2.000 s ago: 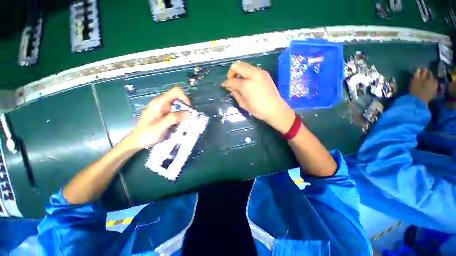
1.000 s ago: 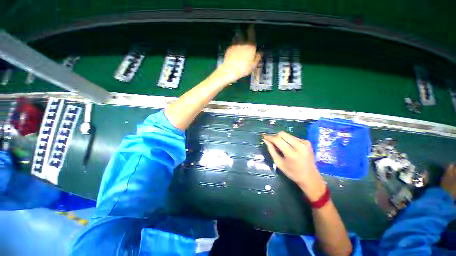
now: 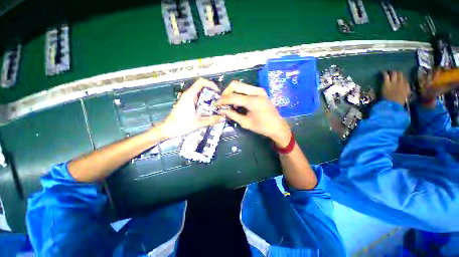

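Observation:
A notched rectangular unit (image 3: 204, 143), silvery with a dark central strip, is tilted in front of me over the bench. My left hand (image 3: 194, 111) grips its upper part, with fingers and thumb around it. My right hand (image 3: 251, 110) is at the unit's upper end, fingertips pinched together against it. Whether a small part is between those fingertips is too small to tell. The open blue parts bin (image 3: 308, 100), with small silvery pieces inside, is just right of my right hand.
Similar units (image 3: 58, 50) lie on the green belt (image 3: 121, 30) behind the worn whitish rail (image 3: 146, 74). A heap of silvery parts (image 3: 347, 93) is right of the bin. A neighbouring worker's hand (image 3: 395, 88) and an orange-handled tool (image 3: 447, 78) are at far right.
My left hand has come back from the belt and now holds a unit over the bench. My right hand has moved to the unit's upper end. The view has tilted down.

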